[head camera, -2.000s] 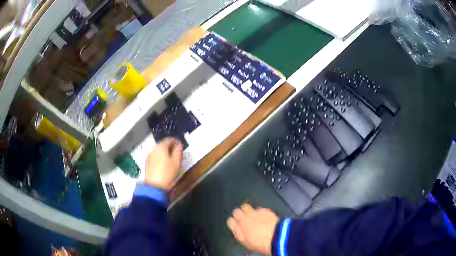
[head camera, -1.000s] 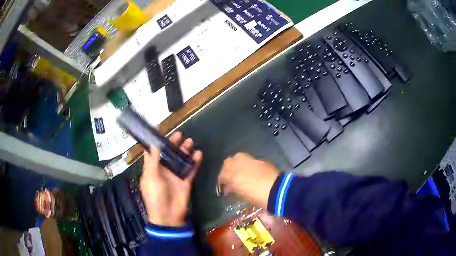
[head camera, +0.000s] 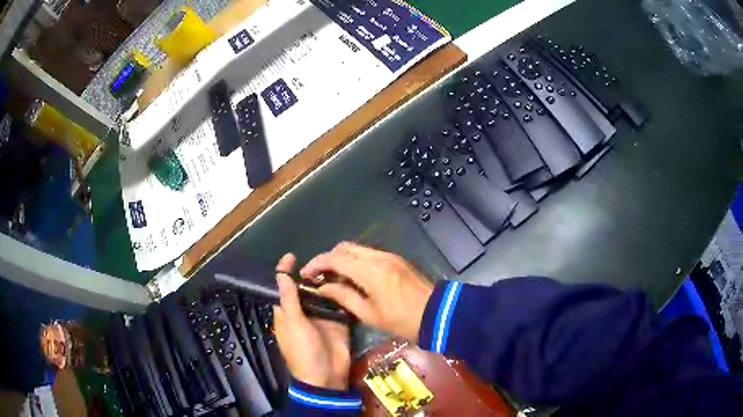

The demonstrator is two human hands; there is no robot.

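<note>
A black remote control (head camera: 252,287) lies across my left hand (head camera: 314,338), tilted, its far end pointing left. My left hand grips it from below and the side. My right hand (head camera: 371,285) is over its near end with bent fingers touching it; these fingers hide that part. A thin yellowish strip shows between the hands; I cannot tell what it is. Just below the hands is a red-brown board (head camera: 456,383) with a yellow contact block (head camera: 398,386) on it.
A fan of remotes (head camera: 521,130) lies right on the dark mat. More remotes (head camera: 163,358) are packed lower left. Two remotes (head camera: 255,151) and a green piece (head camera: 168,169) lie on the printed sheet (head camera: 326,65), over a wooden board (head camera: 358,114). Yellow tape (head camera: 186,34) is behind, a plastic bag (head camera: 701,37) far right.
My left hand first reached onto the sheet, then held a remote palm up. Now it has moved right and my right hand has closed onto the remote. The view has shifted toward the lower left row.
</note>
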